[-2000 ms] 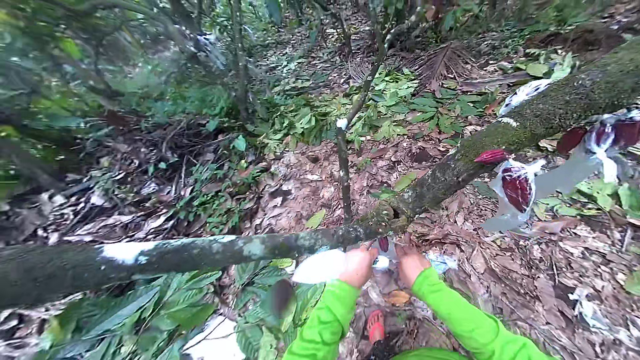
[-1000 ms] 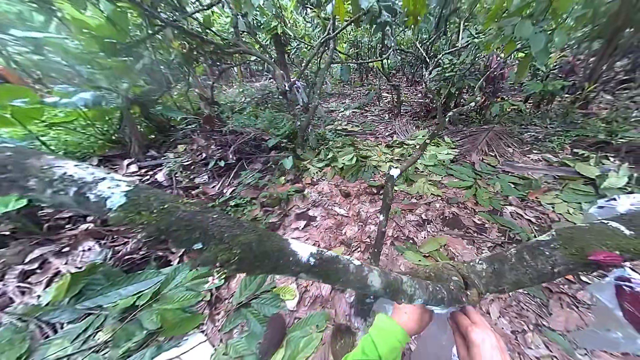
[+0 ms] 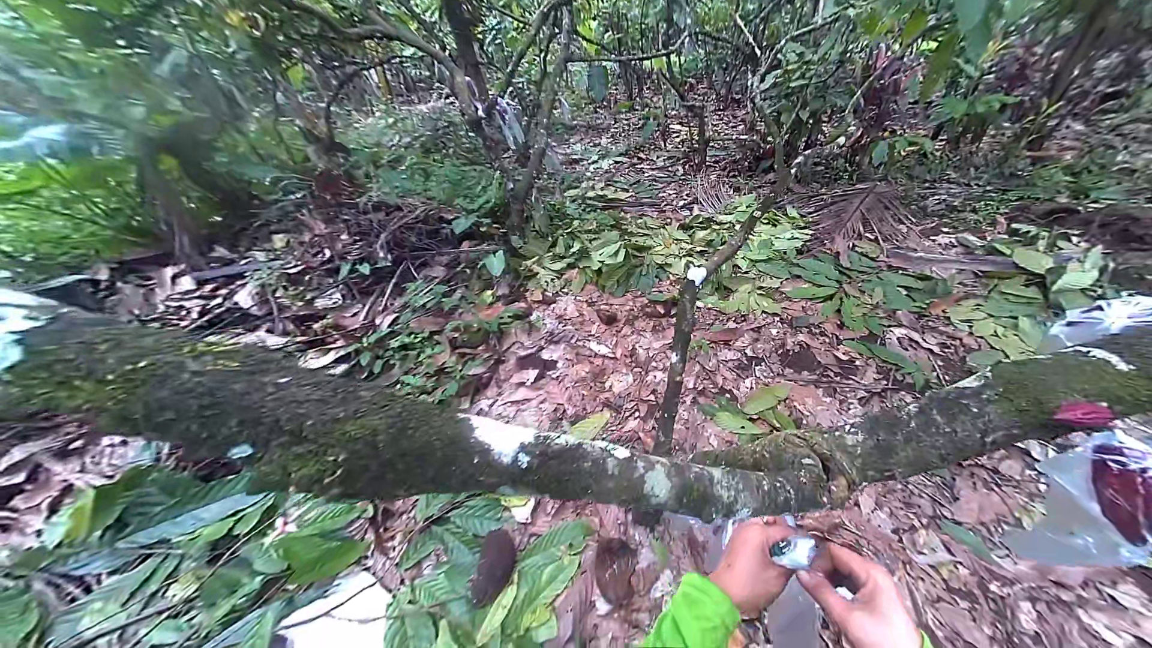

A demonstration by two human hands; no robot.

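Just under a mossy, lichen-spotted tree branch (image 3: 648,477), my left hand (image 3: 751,565) is closed on the gathered part of a clear plastic bag (image 3: 794,616). My right hand (image 3: 859,594) touches the same bundle, its thumb and fingers pinched at a small shiny wad (image 3: 794,552). What the wad contains is too small to tell. To the right, a dark red cacao pod (image 3: 1125,490) hangs inside clear plastic beneath the branch. A smaller red pod (image 3: 1084,414) lies against the branch above it.
The thick branch crosses the whole view at hand height. A thin upright stem (image 3: 681,360) stands behind it. Dark brown pods (image 3: 494,567) and green leaves lie below, beside a white sheet (image 3: 337,612). More clear plastic (image 3: 1102,317) wraps the branch at right. Leaf litter covers the ground.
The view has tilted up and shifted. My hands stay close together under the branch; a shiny plastic wad now shows between their fingers.
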